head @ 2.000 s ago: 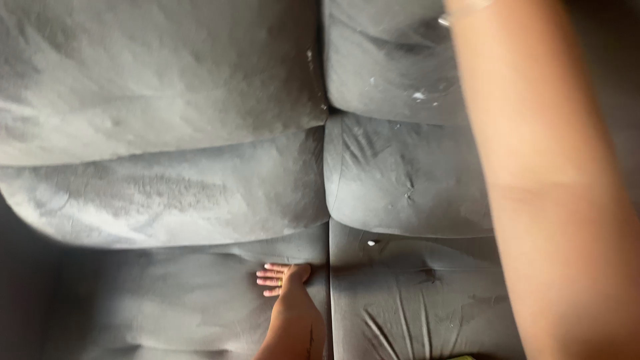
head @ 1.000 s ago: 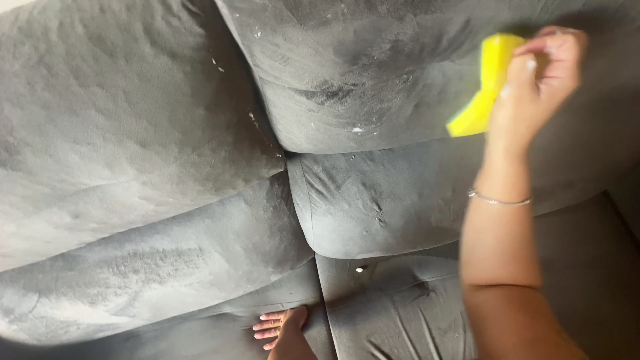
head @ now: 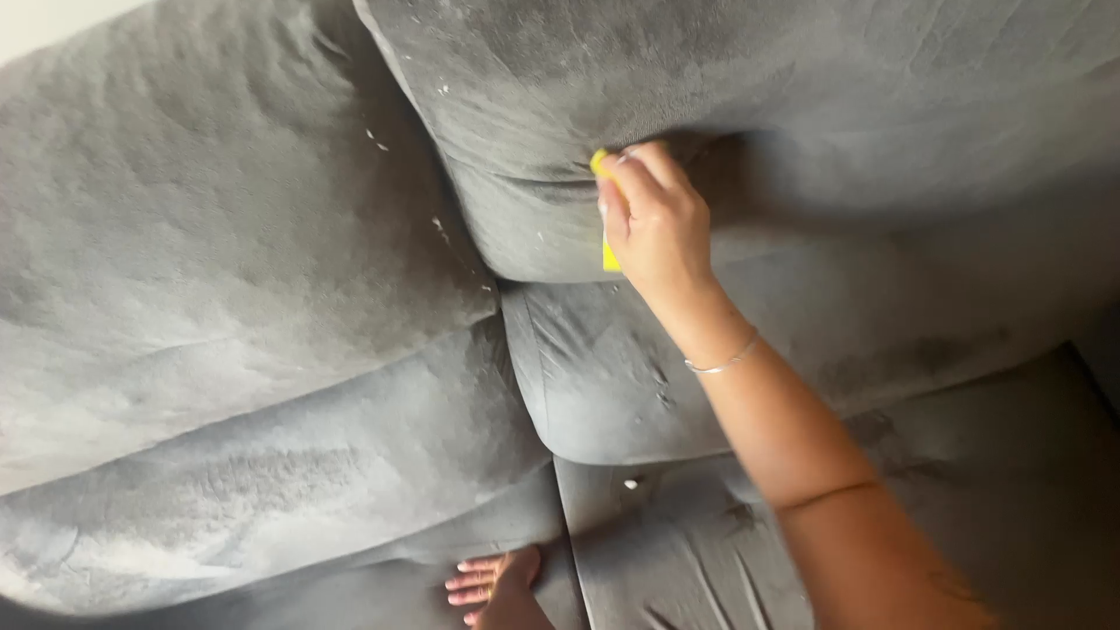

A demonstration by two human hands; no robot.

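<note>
My right hand [head: 661, 214] grips a yellow cloth or sponge [head: 612, 255] and presses it against the upper back cushion [head: 542, 105] of a grey velvet-like sofa. Most of the yellow piece is hidden by my fingers. The cushion fabric dents and creases beside it. A thin bracelet is on my right wrist. My left hand [head: 494, 582] lies flat on the seat cushion [head: 385, 591] at the bottom, its fingers spread, close to the gap between the two seats.
White bits [head: 376, 140] cling to the left back cushion [head: 201, 236] near the seam. A small white piece [head: 631, 484] lies on the right seat cushion [head: 682, 542]. Lower padded rolls [head: 612, 376] run beneath the back cushions. A pale wall [head: 52, 22] shows at the top left.
My right hand, with the yellow piece away from the fabric one second ago, has moved left and now presses it on the cushion. My left hand stays on the seat.
</note>
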